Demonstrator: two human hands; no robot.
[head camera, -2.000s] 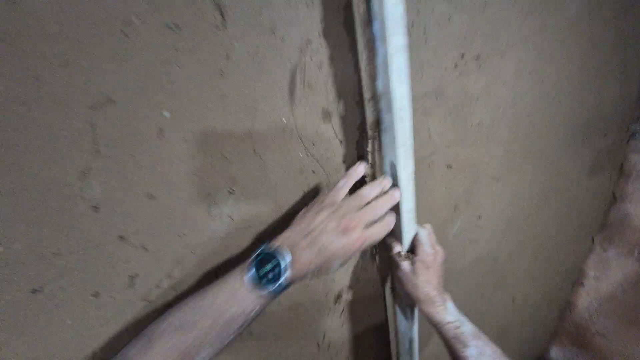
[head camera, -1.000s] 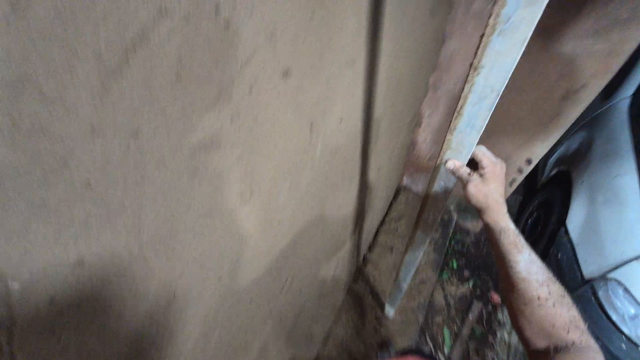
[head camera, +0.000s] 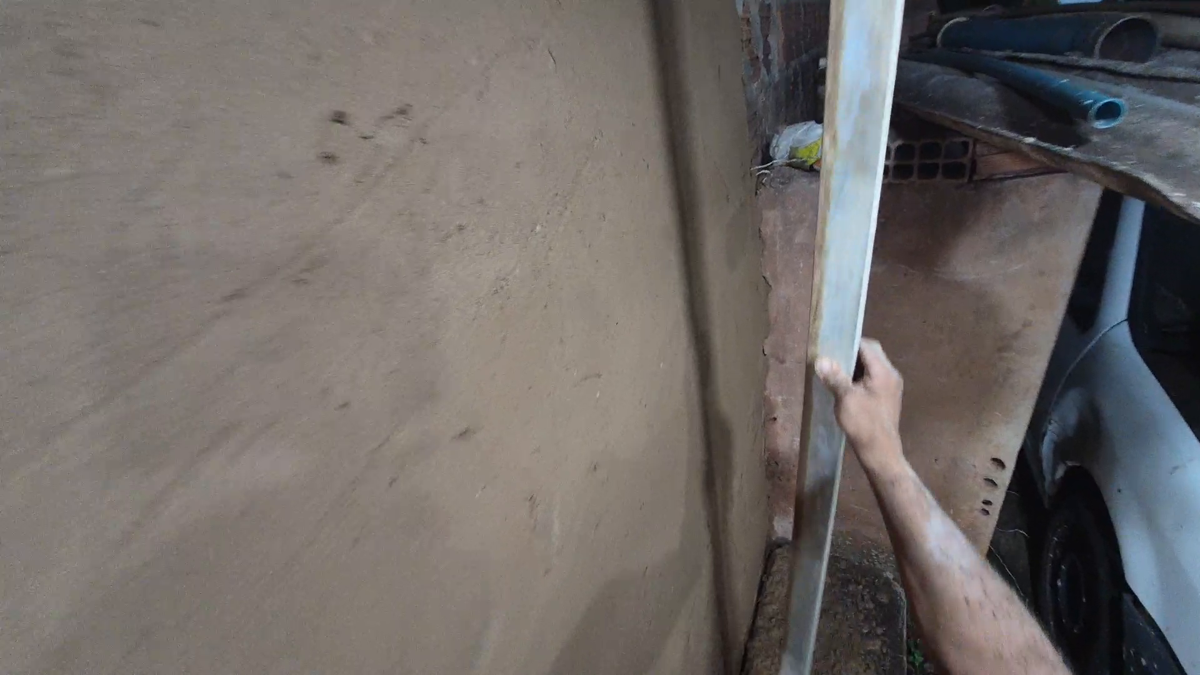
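Note:
My right hand (head camera: 867, 403) is closed around a long, pale metal straightedge bar (head camera: 848, 234), with the thumb on its near face and the fingers behind its right edge. The bar stands nearly upright, its upper end past the top of the view. To its left is a broad wall of brown plaster (head camera: 422, 375), with small pits and faint smears; a dark shadow line runs down it. The bar is held off the visible plaster face. My left hand is outside the view.
A white car (head camera: 1148, 450) stands at the right. Behind the bar is a low plastered wall (head camera: 966, 281) with hollow bricks (head camera: 928, 159) above it. Blue pipes (head camera: 1041, 36) lie on a grey sheet (head camera: 994, 94) at the upper right. A plastic bag (head camera: 797, 145) rests near the corner.
Two seconds ago both hands were at the bar against the plaster; my left hand has since left the view. The bar is now away from that face in my right hand. The view has swung right.

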